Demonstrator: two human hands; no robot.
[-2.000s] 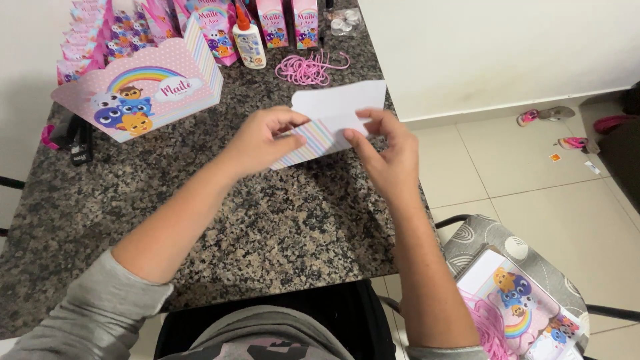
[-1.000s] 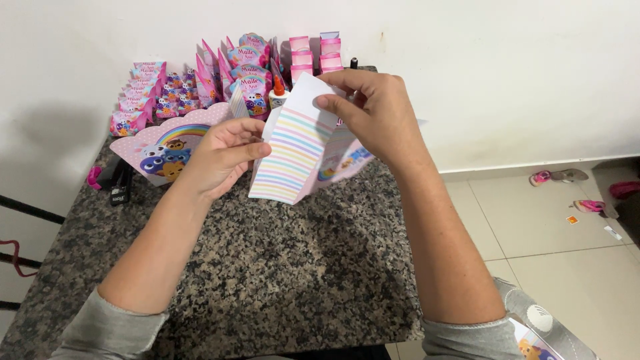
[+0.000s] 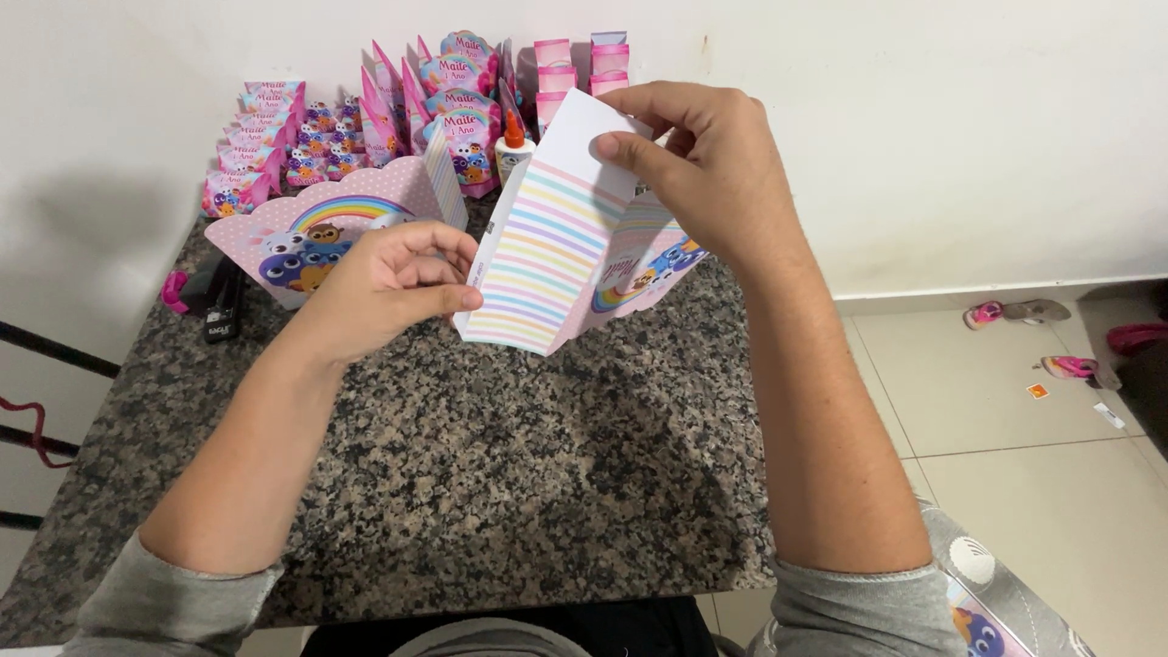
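Observation:
A folded printed card box piece (image 3: 547,246) with pastel stripes, a white flap and a pink panel with a rainbow is held up over the granite table. My left hand (image 3: 397,283) pinches its lower left edge between thumb and fingers. My right hand (image 3: 698,160) grips the white flap at its top, thumb in front. Behind my left hand stands a scalloped pink card box (image 3: 319,237) with a rainbow and cartoon animals. A white glue bottle with an orange cap (image 3: 514,146) stands just behind the held piece.
Rows of small pink party boxes (image 3: 246,173) and taller pink bags (image 3: 465,128) stand along the wall. A black stapler (image 3: 224,301) lies at the left beside a pink object (image 3: 173,292). The granite table's (image 3: 511,465) front edge is near my body. Sandals (image 3: 985,315) lie on the floor at right.
Both hands have raised the card piece and turned it, so its striped side and pink printed panel now show. The view has tilted up. Since one second ago the hold looks much the same.

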